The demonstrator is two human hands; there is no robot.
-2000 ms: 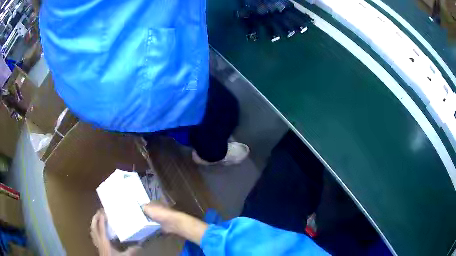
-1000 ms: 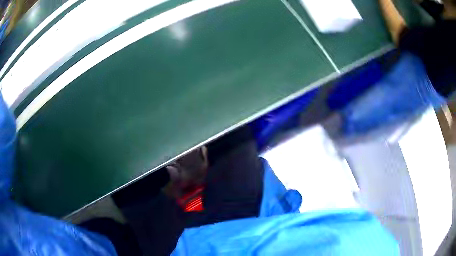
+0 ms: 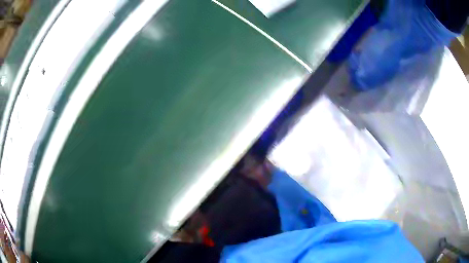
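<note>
The green bench top runs diagonally across the middle, with glare along its near edge. A large white sheet-topped stack stands beside it at the right. My blue sleeve shows at the bottom, but no right hand can be seen with it. I cannot make out my left hand. A small skin-toned patch lies at the lower left rim, too cut off to tell what it is.
A row of white boxes lies along the left beside a pale guide rail. A person in a blue smock is at the upper right. A white item is on the bench at the top. A red object is below the bench edge.
The view has swung from the brown carton to the bench and stack. The white box held between both hands two seconds ago is no longer in view, nor are the hands.
</note>
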